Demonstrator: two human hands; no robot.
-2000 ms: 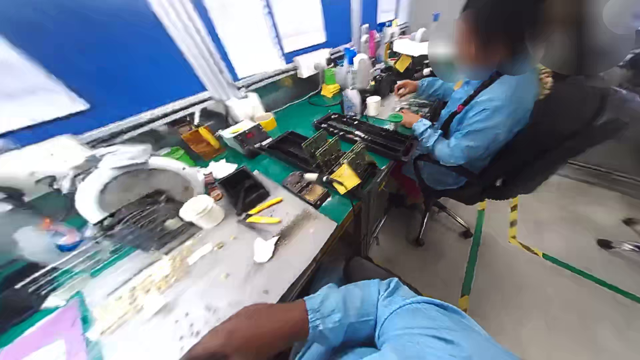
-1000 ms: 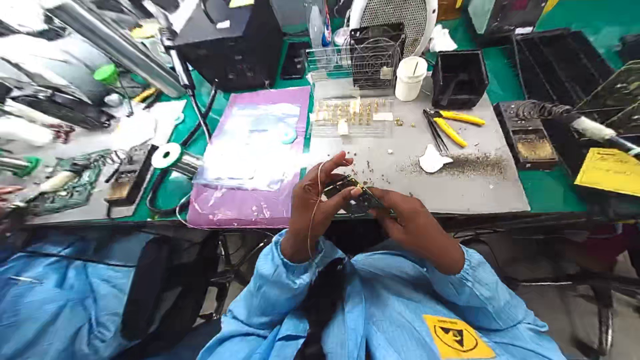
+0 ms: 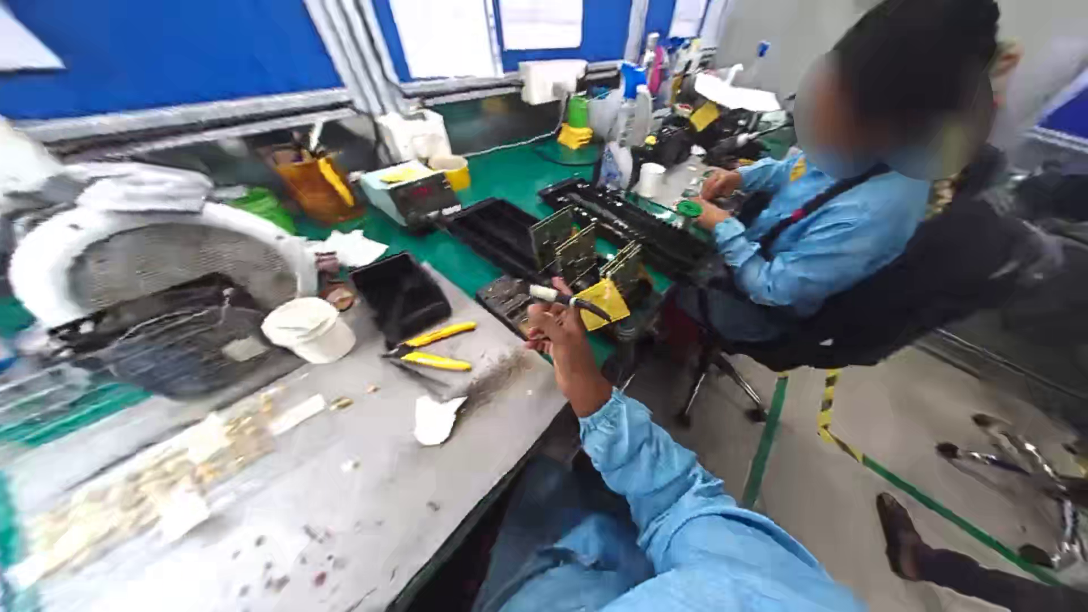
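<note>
My right hand (image 3: 561, 340) is stretched out over the far right edge of the bench, in a blue sleeve. A soldering iron (image 3: 557, 296) with a pale collar and dark handle lies at its raised fingers, above a soldering iron stand (image 3: 510, 306); whether the fingers grip it cannot be told. Beside the hand are a yellow card (image 3: 605, 304) and upright circuit boards (image 3: 578, 253). Yellow-handled cutters (image 3: 435, 348) and a torn white scrap (image 3: 437, 419) lie on the grey mat (image 3: 399, 493). My left hand is out of view.
A co-worker in blue (image 3: 816, 229) sits at the bench's right. Black trays (image 3: 399, 293), a white cup (image 3: 309, 330), a wire basket (image 3: 187, 348) and a round white-framed device (image 3: 187, 246) stand along the back. Small loose parts (image 3: 170, 476) lie on the left of the mat.
A second ago both hands were together over a small board at the bench edge. Now my right hand reaches out at the soldering iron stand. The view has swung right.
</note>
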